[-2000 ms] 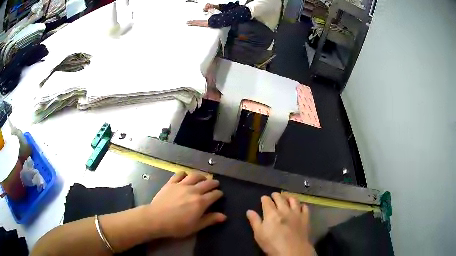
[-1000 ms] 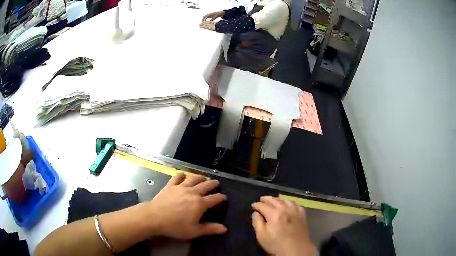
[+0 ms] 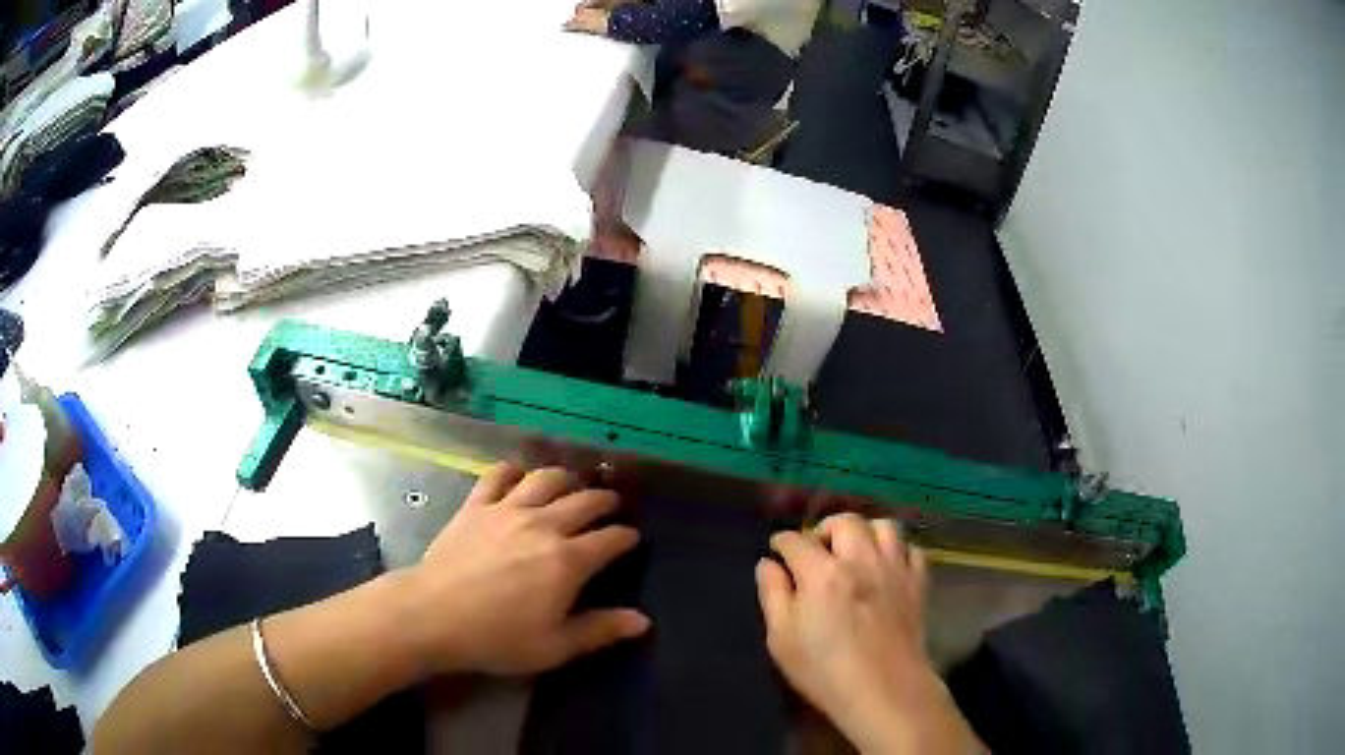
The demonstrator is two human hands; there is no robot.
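Observation:
Dark fabric (image 3: 686,620) lies on the grey steel bed (image 3: 959,597), its far edge at the cutter bar (image 3: 664,484). My left hand (image 3: 516,568) lies flat on the fabric's left side, fingertips close to the bar. My right hand (image 3: 856,620) presses on its right side with fingers bent, also close to the bar. A long green beam (image 3: 634,421) with metal fittings stands above the silvery bar. A yellow strip (image 3: 1018,562) runs beside the bar. Dark pieces with toothed edges (image 3: 280,575) lie at the left, and another dark pile (image 3: 1092,671) lies at the right.
A blue tray (image 3: 126,553) at the left holds a reddish-brown cup (image 3: 42,546) and white tissue (image 3: 89,516). Off-white panels (image 3: 398,221) lie stacked on the far table. A pale U-shaped panel (image 3: 745,221) lies over a pink sheet (image 3: 903,273). A person's sleeve (image 3: 659,19) shows beyond.
The green beam has come up into view along the far edge, above the silvery bar. The bar looked narrow one second ago and shows a broader face now. Both hands remain on the fabric.

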